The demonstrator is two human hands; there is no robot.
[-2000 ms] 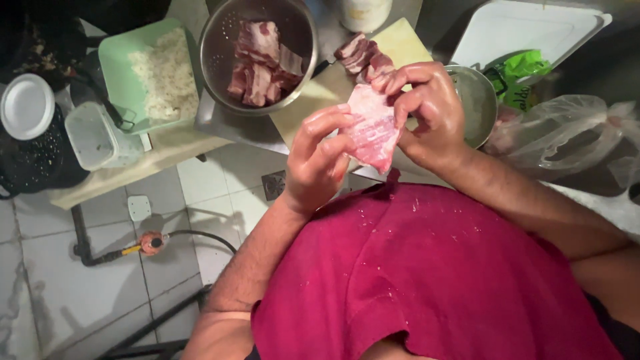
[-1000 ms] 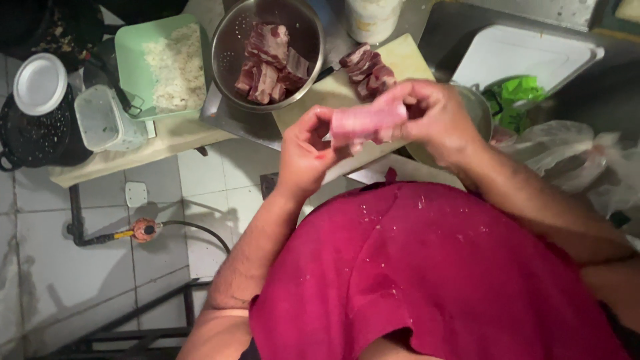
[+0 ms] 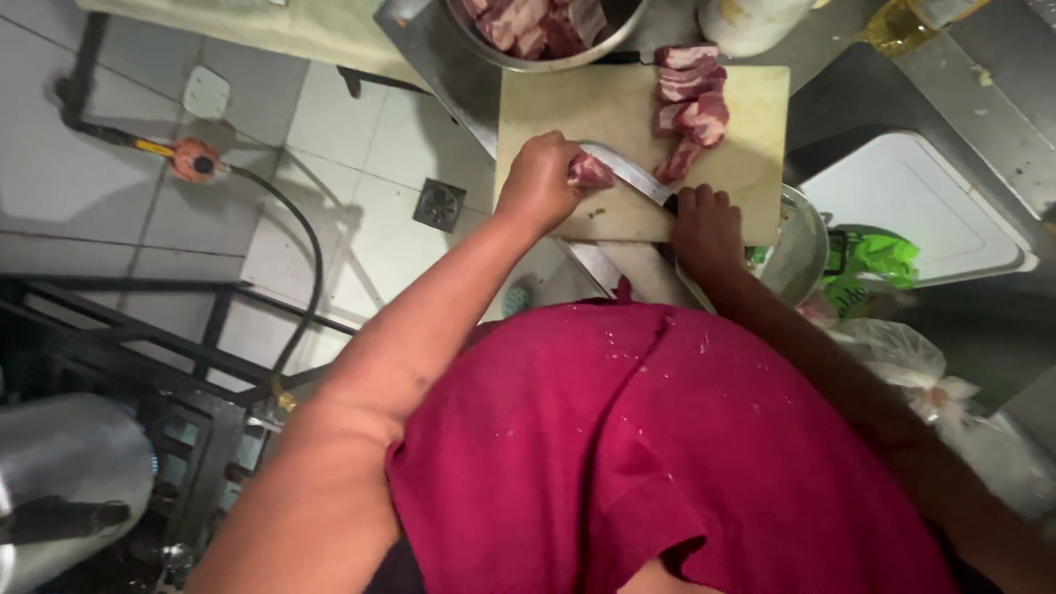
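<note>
My right hand (image 3: 707, 227) grips the dark handle of a kitchen knife (image 3: 631, 171), whose blade slants up and left over the cutting board (image 3: 544, 107). A piece of raw meat (image 3: 590, 172) lies on the board beside the blade tip, held under the fingers of my left hand (image 3: 542, 177). Farther right on the board, several cut pieces of raw meat (image 3: 693, 111) lie in a row. A metal colander (image 3: 569, 62) at the board's far left edge holds more meat pieces. The dark handle of another tool (image 3: 619, 58) shows between colander and meat row.
A metal bowl (image 3: 804, 247) stands right of the board, partly behind my right forearm. Beyond it are a white plastic lid or tray (image 3: 916, 206), a green plastic bag (image 3: 883, 256) and clear bags (image 3: 899, 355). A white container (image 3: 751, 25) stands behind. At lower left, a metal pot (image 3: 74, 478) sits on a stove.
Both hands have come down to the board from holding the meat up in the air. My right hand has taken hold of a knife. The view has shifted left and downward.
</note>
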